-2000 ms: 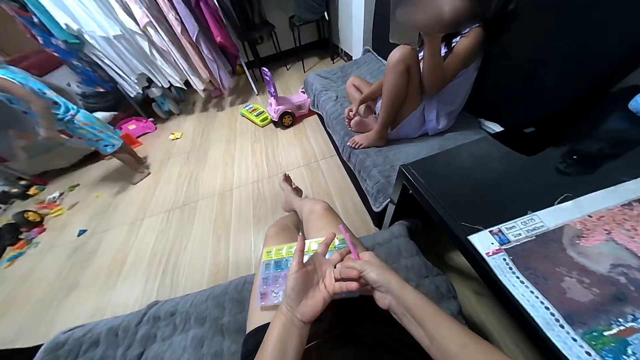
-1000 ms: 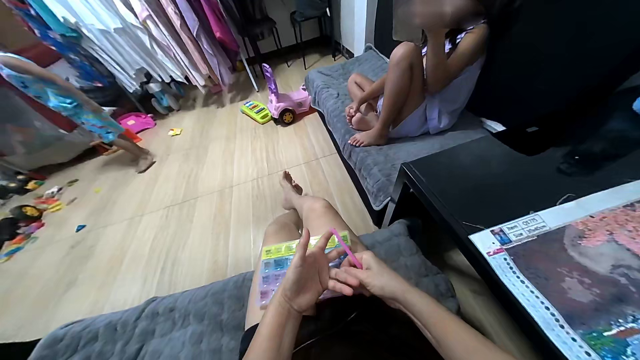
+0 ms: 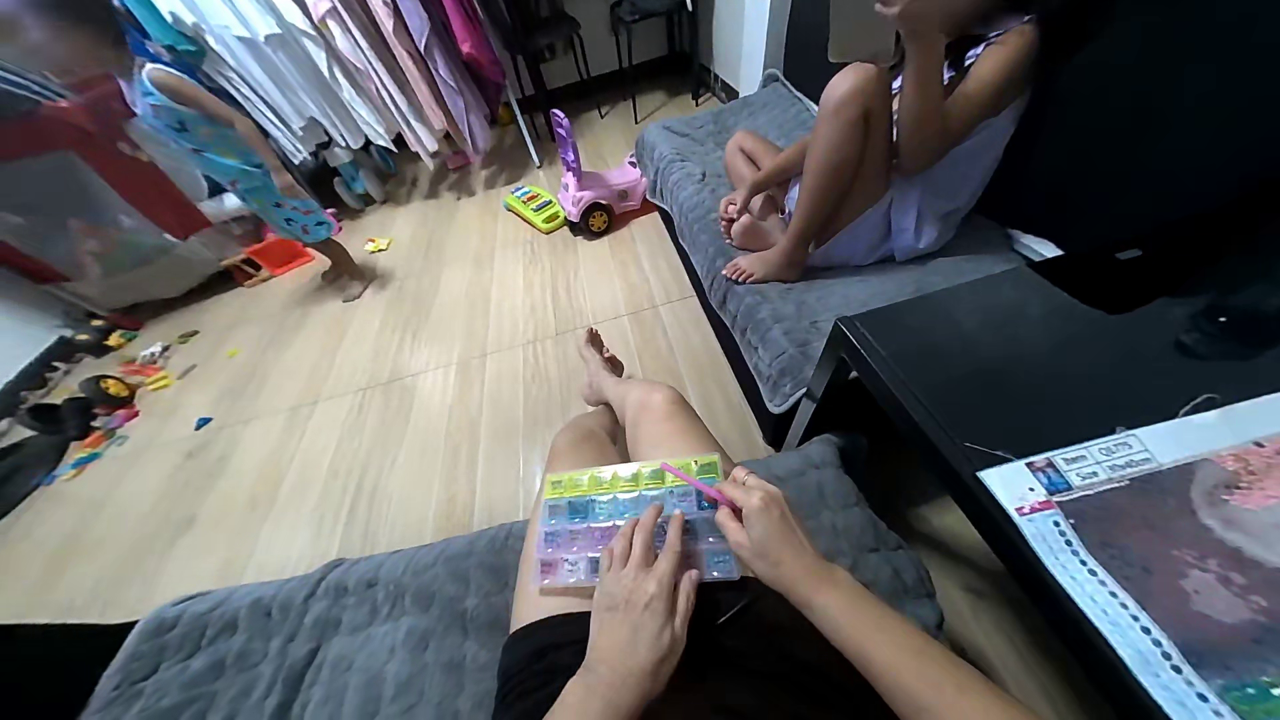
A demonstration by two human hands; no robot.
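Note:
A clear plastic compartment box [image 3: 575, 538] with rows of small coloured lids, yellow-green, blue, purple and pink, rests on my thighs. My left hand [image 3: 643, 590] lies palm down over its lower middle, fingers touching the lids and covering some of them. In my right hand [image 3: 760, 515], at the box's right edge, is a thin pink pen-like stick [image 3: 695, 482], its tip over the top row. On the black table [image 3: 950, 370] to the right lies a diamond painting canvas [image 3: 1140, 560] with a printed symbol strip along its edge.
A person [image 3: 850, 170] sits on the grey padded seat [image 3: 720, 300] ahead. Another person [image 3: 230, 150] stands at the left near hanging clothes [image 3: 300, 80]. A pink ride-on toy [image 3: 605, 195], a green toy keyboard [image 3: 535, 208] and scattered toys [image 3: 105, 390] are on the wooden floor.
My left hand has turned palm down and come onto the box; before, both hands were together above it. The pink stick now points left over the lids. The person at the left has shifted.

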